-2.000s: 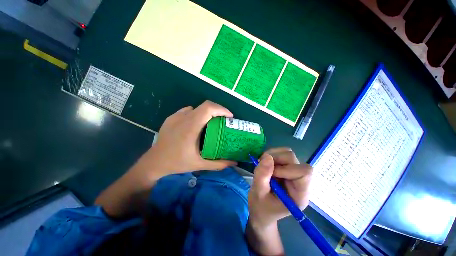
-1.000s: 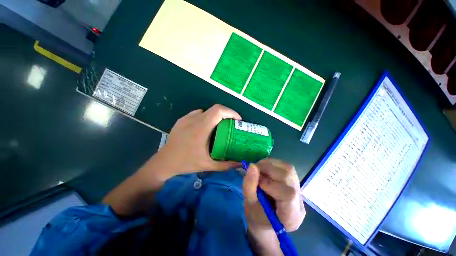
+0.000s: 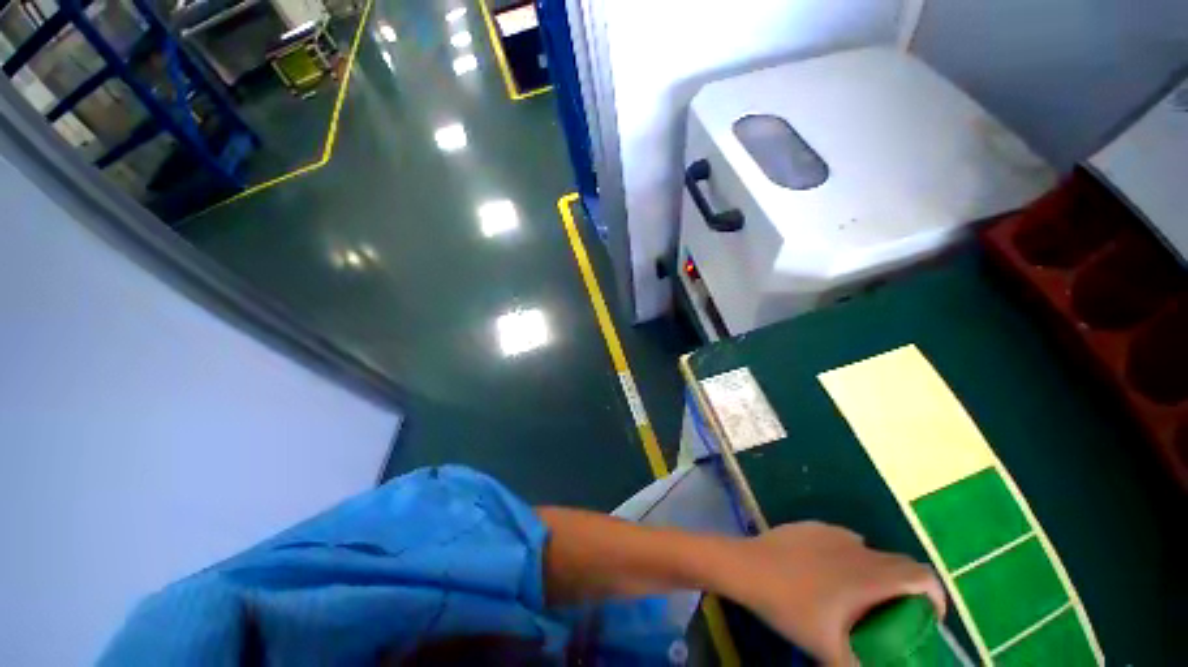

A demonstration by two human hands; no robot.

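My left hand (image 3: 827,582) is at the lower right of the picture, its fingers around the green solder paste jar (image 3: 902,636). The jar is cut off by the bottom edge, so only its upper part shows. My right hand is out of the picture, and so is the pen. The label backing strip (image 3: 905,414) lies on the dark green mat to the right of the jar. Its far part is bare pale yellow, and its near part holds green labels (image 3: 971,520), the lowest cut off by the bottom edge.
A white machine (image 3: 866,170) with a black handle stands behind the bench. The red-brown jar rack (image 3: 1094,293) is at the right edge. A printed notice label (image 3: 743,408) is at the bench corner. Left of the bench is green floor with yellow lines, and a pale partition (image 3: 169,417).
The view has swung left and up, bringing the floor and white machine in. My left hand still holds the jar. My right hand, the pen and the clipboard have left the picture.
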